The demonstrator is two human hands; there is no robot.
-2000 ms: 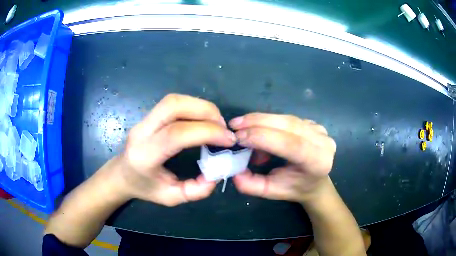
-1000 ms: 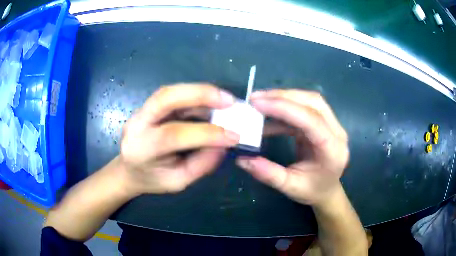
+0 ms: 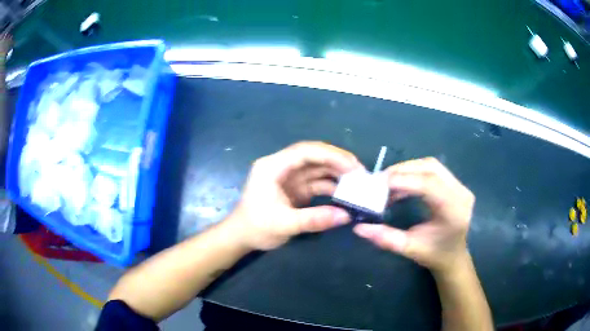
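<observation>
A small white unit (image 3: 362, 191) with a dark base is held above the dark bench, its white face up and its dark end toward me. A thin white stem (image 3: 380, 159) sticks out from its far side. My left hand (image 3: 301, 197) grips the unit's left side between thumb and fingers. My right hand (image 3: 427, 210) grips its right side, with the thumb at the lower edge. The fingertips hide parts of both sides.
A blue bin (image 3: 143, 174) heaped with clear covers stands at left. Beyond the pale rail (image 3: 401, 87), a green belt (image 3: 388, 39) carries several white units. Yellow parts (image 3: 578, 215) lie at the bench's far right. A red thing (image 3: 61, 245) is below the bin.
The unit has turned over since the first frame, its stem now pointing away from me. The view has shifted left, showing more of the bin and belt. Both hands still hold the unit.
</observation>
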